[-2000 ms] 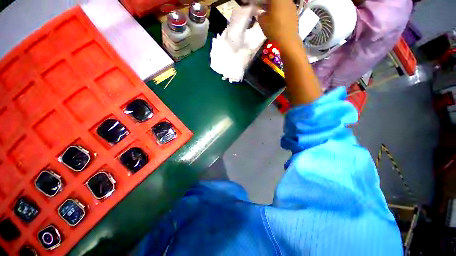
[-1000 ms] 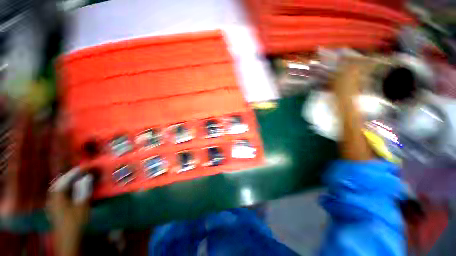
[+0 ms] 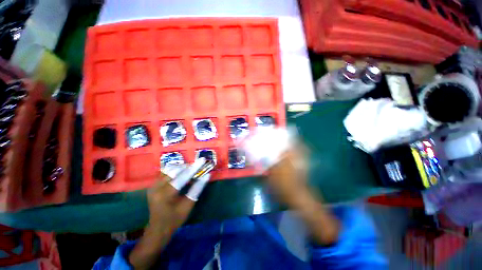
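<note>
The red-orange compartment tray [image 3: 182,100] lies in front of me. Smartwatch units [image 3: 205,129] sit in its two nearest rows; one front-row pocket, second from the left, is empty. My left hand [image 3: 172,195], with white finger cots, is over the front row. A gold-rimmed smartwatch unit [image 3: 203,167] shows edge-on between its fingers, partly hidden by them. My right hand [image 3: 290,179] is blurred at the tray's front right corner. It holds a white wiping cloth [image 3: 268,145], which hides the corner pocket.
A bulk tray [image 3: 34,158] of dark pieces stands at left. White wipes [image 3: 383,124], a black box with a colourful label [image 3: 407,166], two bottles [image 3: 348,79] and a small white fan [image 3: 449,103] are at right. Stacked red-orange trays [image 3: 370,31] stand behind the bottles. A white sheet [image 3: 296,58] lies under the tray.
The view has turned, centring the tray. My left hand moved from its left corner to mid-front. My right hand came from the bottles and wipes with the cloth. The second front pocket has lost its watch.
</note>
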